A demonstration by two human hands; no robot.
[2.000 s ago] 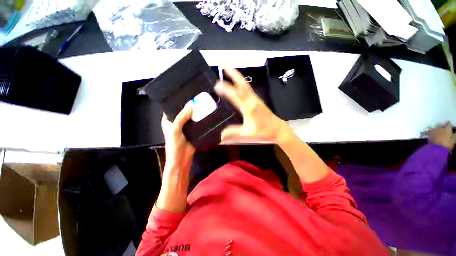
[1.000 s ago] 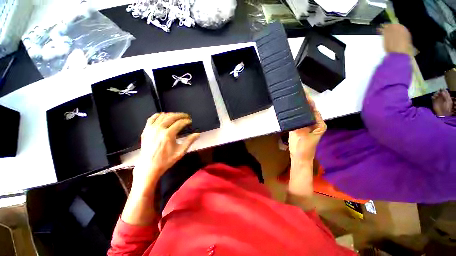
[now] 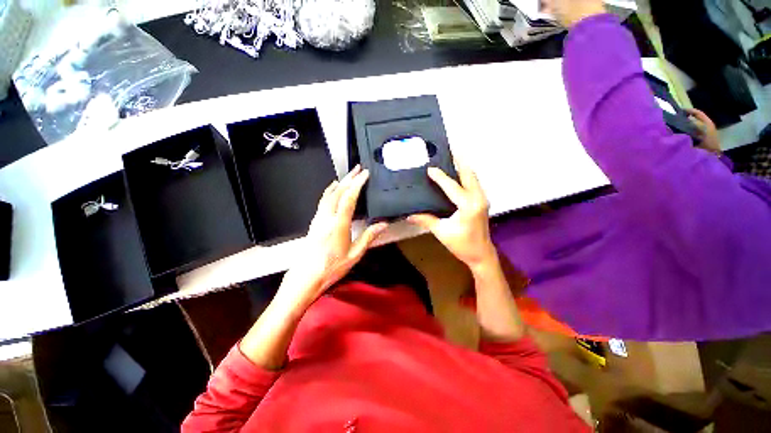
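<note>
A black box base with a black insert (image 3: 397,188) lies on the white bench in front of me. A white case (image 3: 404,154) shows in the insert's oval cut-out. My left hand (image 3: 338,228) grips the box's left side and near edge. My right hand (image 3: 463,218) grips its right side, fingertips on top of the insert. To the left stand three open black bases (image 3: 283,186), (image 3: 190,216), (image 3: 106,258). Each holds a short white tied cable (image 3: 281,140), (image 3: 182,160), (image 3: 100,205).
Behind are a clear bag of white items (image 3: 106,80), loose white cables (image 3: 245,21) and a round wrapped bundle (image 3: 336,21). A second person's purple sleeve (image 3: 604,93) reaches across at right, with a black box (image 3: 668,106) near their other hand. A carton (image 3: 190,317) is below left.
The insert, earlier tilted in my right hand, now lies on the right-hand base, white case upward. My left hand has moved to it. The finished-looking box at right has left its bench spot.
</note>
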